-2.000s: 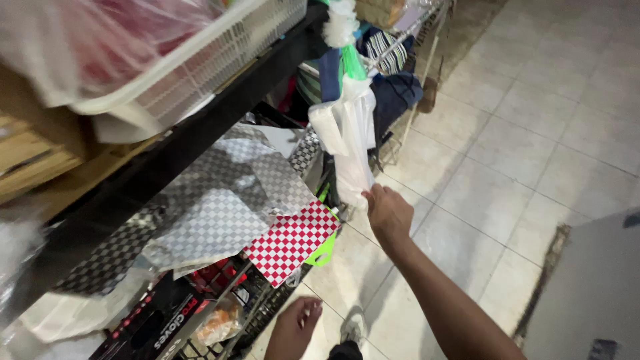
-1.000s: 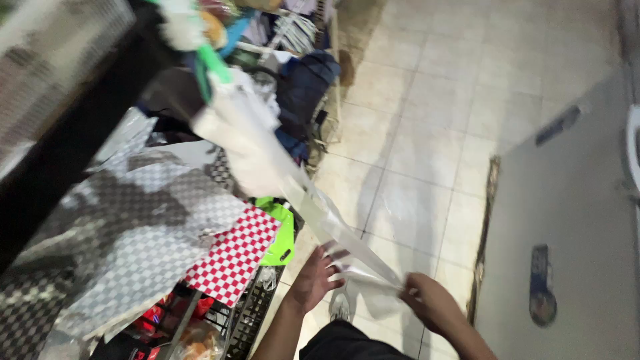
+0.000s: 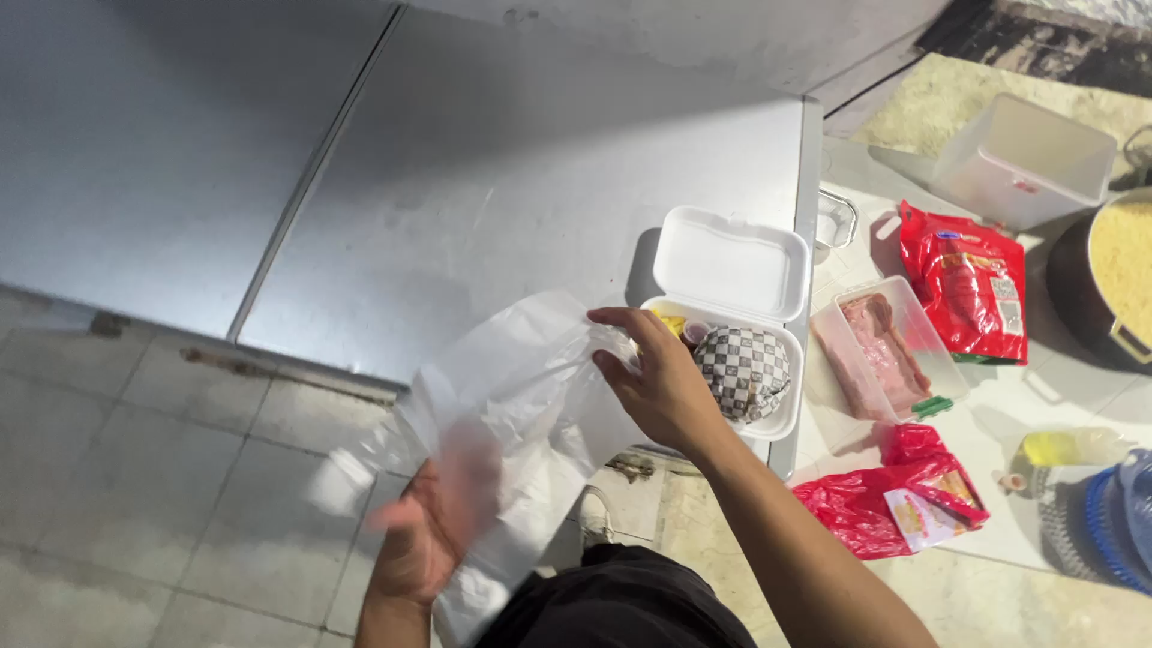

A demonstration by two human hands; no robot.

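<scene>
My right hand [image 3: 652, 373] grips the edge of a thin, translucent white plastic bag [image 3: 549, 405] between thumb and fingers. My left hand [image 3: 432, 531] is blurred, its fingers spread against or behind the bag; whether it grips any of the film does not show. Just past my right hand, a white foam clamshell box [image 3: 731, 261] stands with its lid up at the corner of a grey metal top. Inside lie a round item in black-and-white checkered paper [image 3: 742, 372], a small lidded cup [image 3: 695, 333] and something yellow, partly hidden by my hand.
The grey metal top [image 3: 540, 180] spans the upper left. On the white surface at right are a tub of sliced meat [image 3: 886, 351], a red packet [image 3: 963, 279], a red plastic bag [image 3: 891, 504], a clear bin [image 3: 1026, 162], a foil tray [image 3: 832, 220] and a pot of yellow food [image 3: 1120, 261].
The view has swung from the shelf and hanging bags to the metal top. A white bag was stretched from the hanging bunch to my right hand; now a bag is loose between my hands.
</scene>
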